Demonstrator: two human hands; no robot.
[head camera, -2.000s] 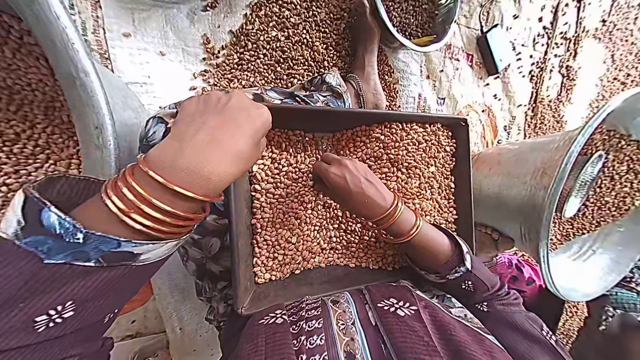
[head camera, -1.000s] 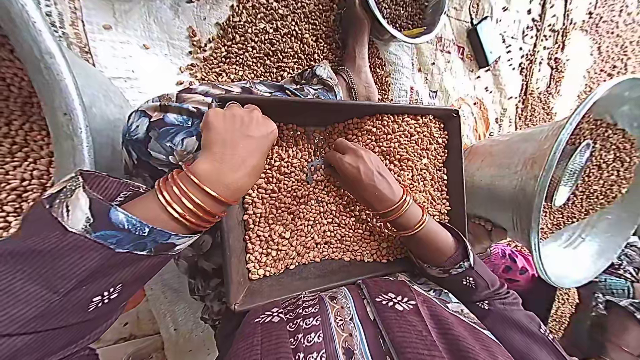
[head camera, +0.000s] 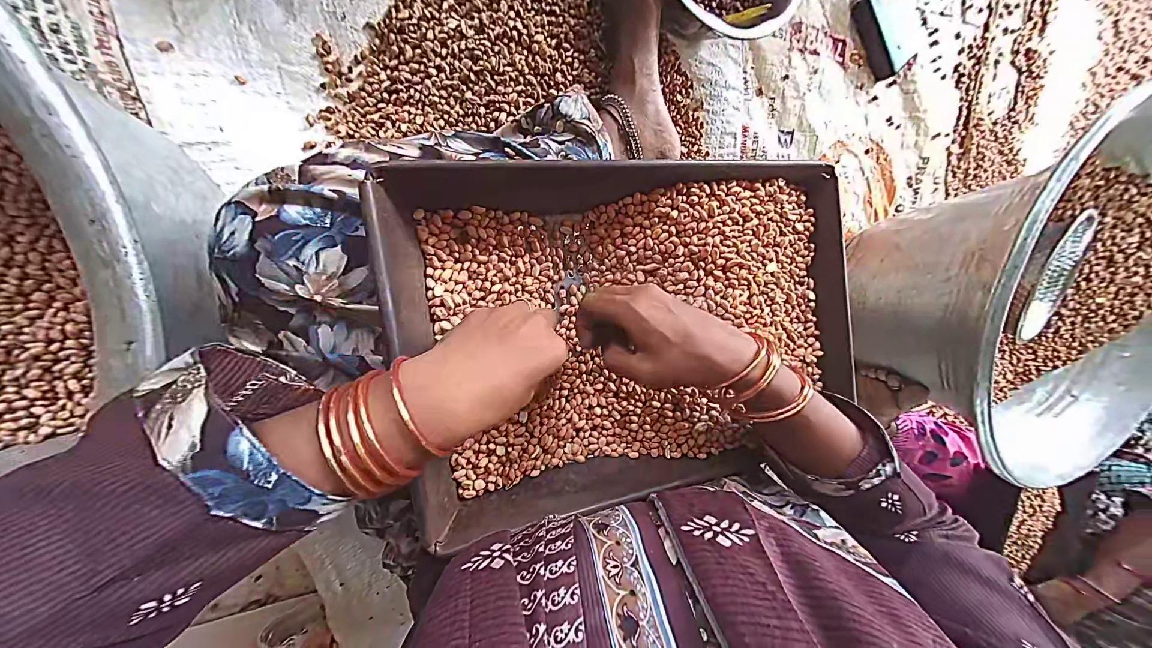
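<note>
A dark rectangular metal tray (head camera: 832, 270) rests across my lap, spread with reddish-brown nuts or seeds (head camera: 702, 234). My left hand (head camera: 504, 360), wearing several orange and gold bangles, is over the left middle of the tray, its fingers curled and partly hidden. Close to its right, my right hand (head camera: 652, 333) touches the nuts with bent fingertips. Whether either hand pinches a nut cannot be told. Just above the gap between my hands, a patch of the tray's bottom (head camera: 571, 281) shows through the nuts.
A large metal tub (head camera: 171, 234) of nuts stands at the left. On the right, a metal bucket (head camera: 936, 270) holds nuts and a perforated metal piece (head camera: 1057, 274). A nut heap (head camera: 468, 72) lies on printed sheeting beyond a bare foot (head camera: 652, 130). Another person's arm (head camera: 1093, 576) shows at lower right.
My left hand has left the tray's upper left rim and come over the nuts beside my right hand. My right hand has drawn a little nearer to my body.
</note>
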